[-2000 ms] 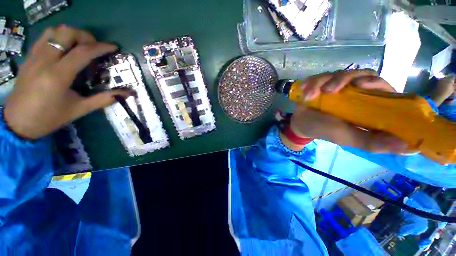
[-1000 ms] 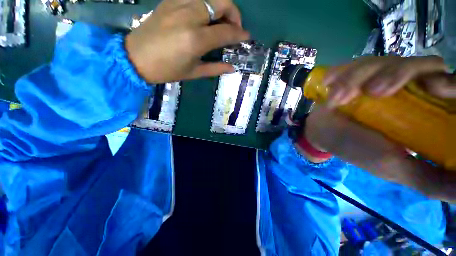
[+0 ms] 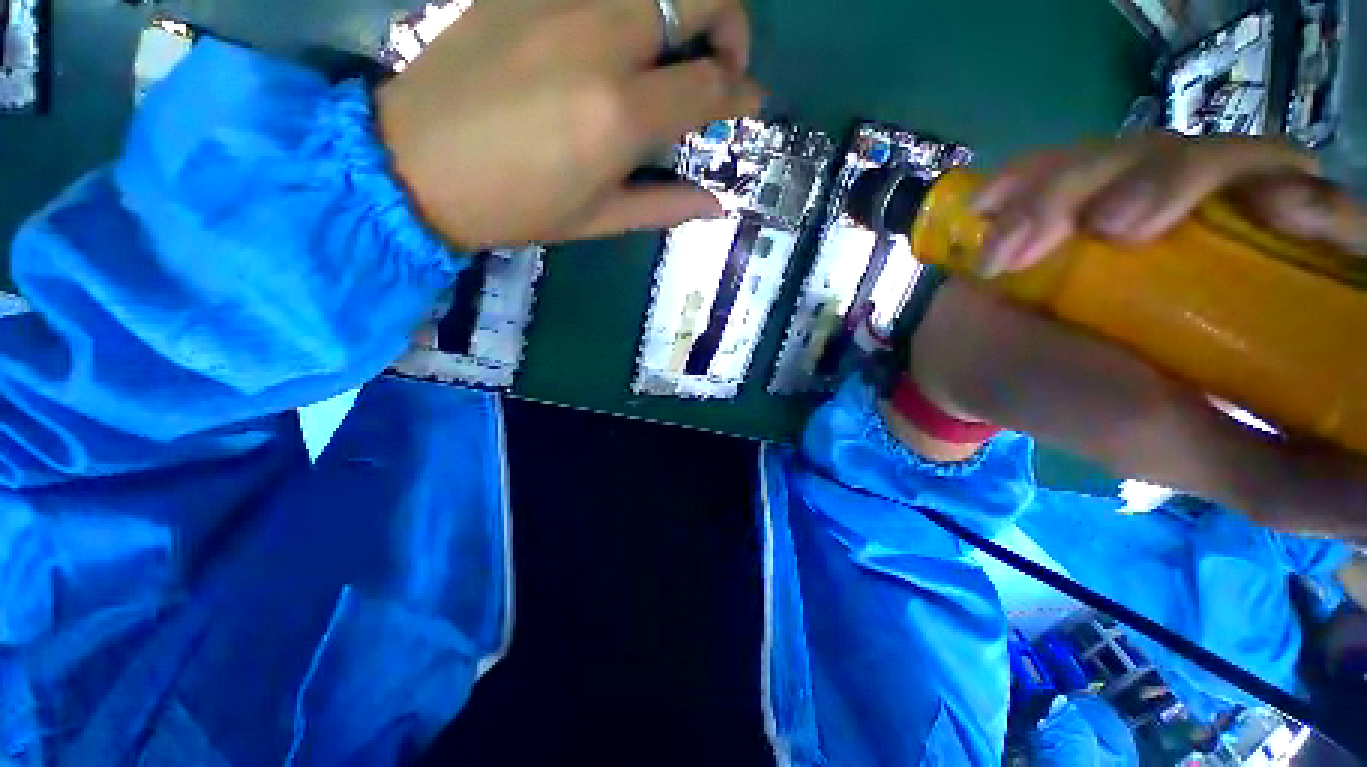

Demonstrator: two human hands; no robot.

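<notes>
My right hand (image 3: 1109, 300) grips the yellow-orange electric screwdriver (image 3: 1184, 292). Its black nose is over the upper part of the right phone mid-frame (image 3: 840, 300); the bit tip cannot be made out. The middle phone mid-frame (image 3: 705, 307) lies left of it, with a mainboard (image 3: 768, 177) at its far end and a dark strip down its centre. My left hand (image 3: 555, 128) is at that frame's upper left, thumb and fingers apart, with nothing visible between them. A third mid-frame (image 3: 487, 322) lies partly hidden under my left wrist and sleeve.
Frames and boards (image 3: 1222, 75) lie at the far right of the green bench mat (image 3: 930, 68). Another frame (image 3: 18, 60) is at the top left edge. A black cord (image 3: 1109, 607) crosses the right sleeve. A person in a blue smock (image 3: 1199, 577) is at the lower right.
Since two seconds ago, the view has shifted; the screw dish is out of view and the screwdriver nose is now over the right frame. In the last second, little has moved.
</notes>
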